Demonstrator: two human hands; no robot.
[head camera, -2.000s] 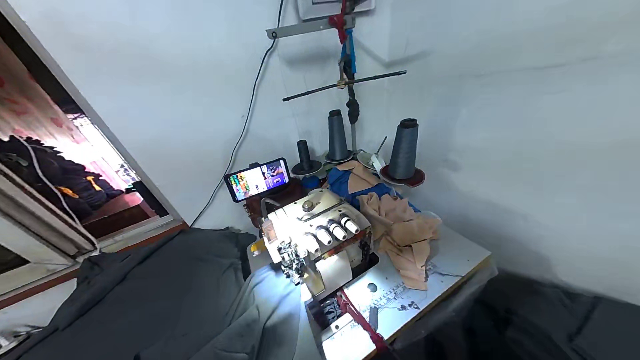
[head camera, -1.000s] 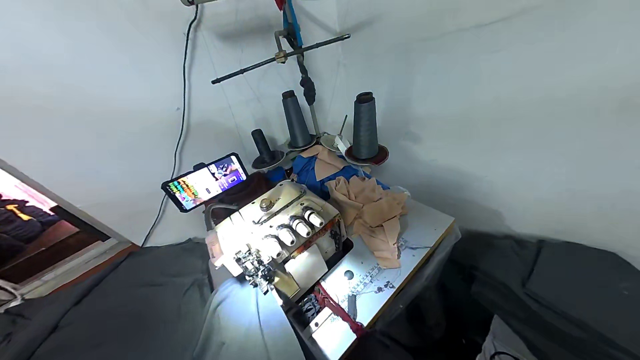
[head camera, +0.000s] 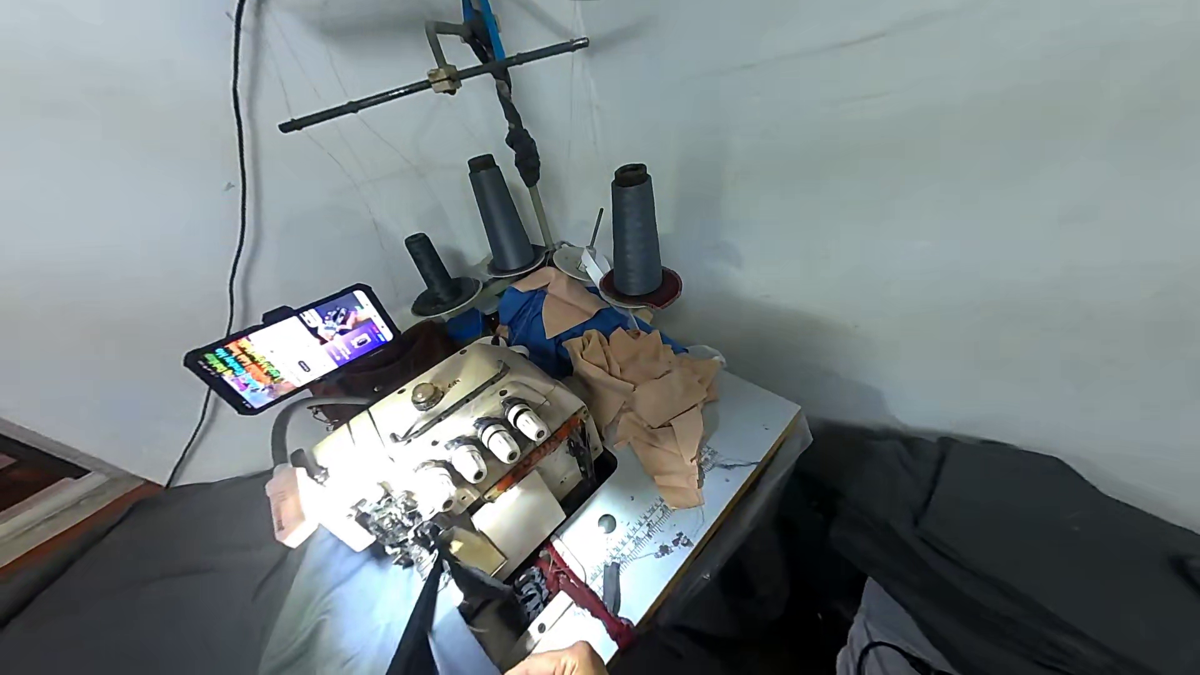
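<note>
At the bottom edge, part of my hand (head camera: 559, 660) shows, apparently the right one, beside a dark fabric piece (head camera: 478, 600) that reaches up to the presser foot area. Whether the fingers hold it cannot be told. My left hand is out of view. The overlock sewing machine (head camera: 450, 403) stands on a white table, its needle area (head camera: 398, 525) brightly lit. Light grey-blue fabric (head camera: 347, 600) lies in front of the machine.
Beige fabric scraps (head camera: 656, 394) and blue cloth (head camera: 534, 328) lie behind the machine near grey thread cones (head camera: 637, 234). A lit phone (head camera: 295, 347) is at the left. Dark fabric (head camera: 169, 572) spreads left, more dark fabric (head camera: 1012, 525) right. A thread stand bar (head camera: 375, 98) is above.
A hand and a dark fabric piece have come into view at the bottom, by the machine's front. The view has shifted toward the right.
</note>
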